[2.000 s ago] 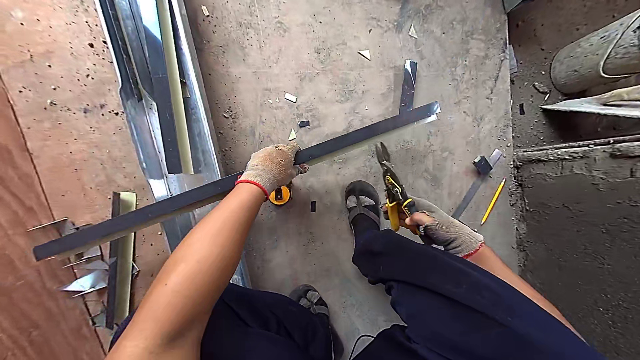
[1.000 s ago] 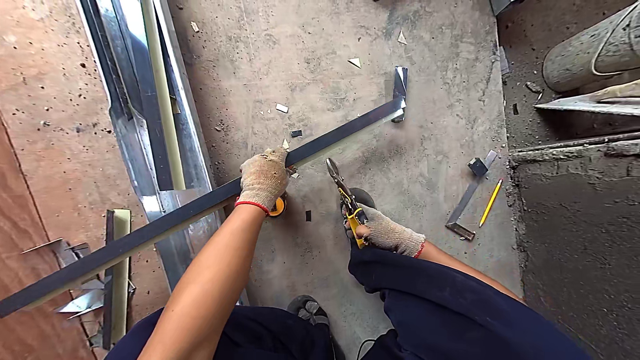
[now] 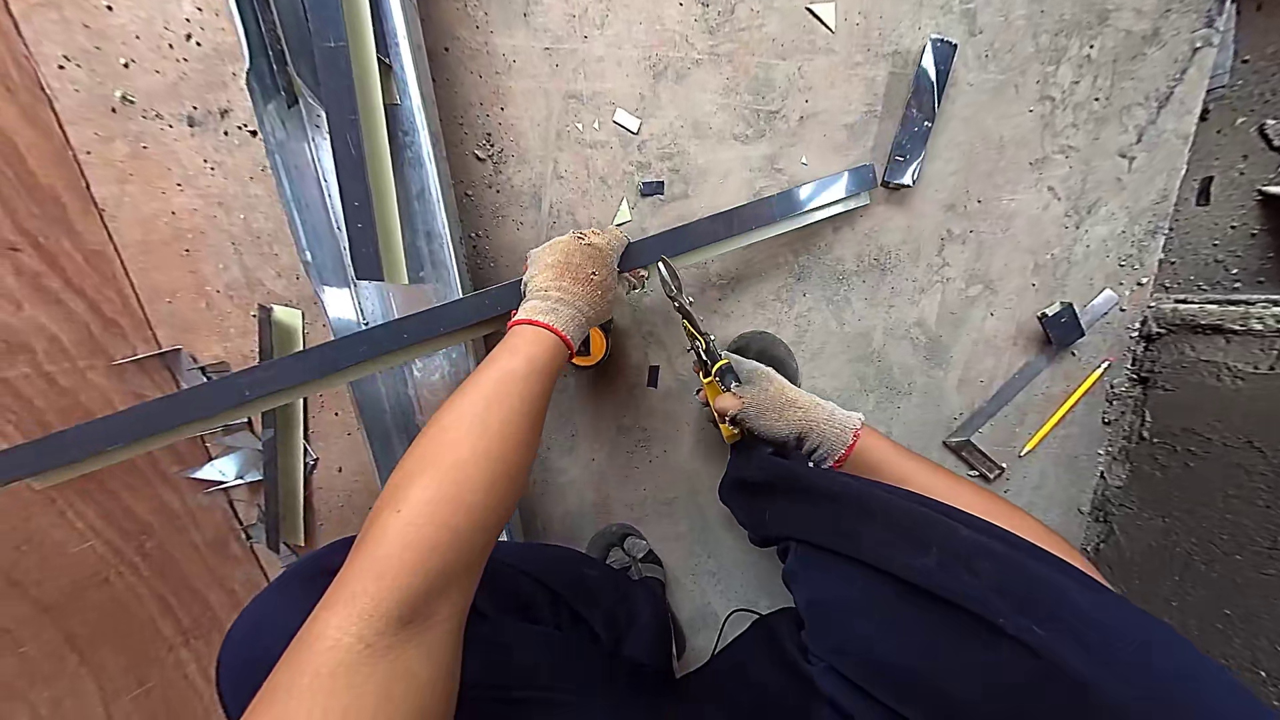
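My left hand [image 3: 573, 280], in a knitted work glove, grips a long dark metal strip [image 3: 400, 342] with a pale underside, which runs slanting across the view. My right hand [image 3: 785, 405], gloved too, holds yellow-handled tin snips [image 3: 706, 355]; their tips point up at the strip's lower edge, just right of my left hand. Whether the blades touch the strip I cannot tell. Near the strip's far right end lies a short glossy dark metal piece [image 3: 920, 112]. An orange and black round object [image 3: 592, 347], perhaps a tape measure, is partly hidden below my left wrist.
Long metal channels [image 3: 410, 150] lie on the left, beside a reddish wooden board [image 3: 60, 330] and metal offcuts [image 3: 235, 466]. On the right are a square [image 3: 1015, 385] and a yellow pencil [image 3: 1065, 408]. Small scraps [image 3: 627, 121] dot the concrete floor. My feet are below my hands.
The long strip has shifted, and its right end now lies lower, beside the short dark piece rather than over it. My right hand has brought the snips closer to my left hand.
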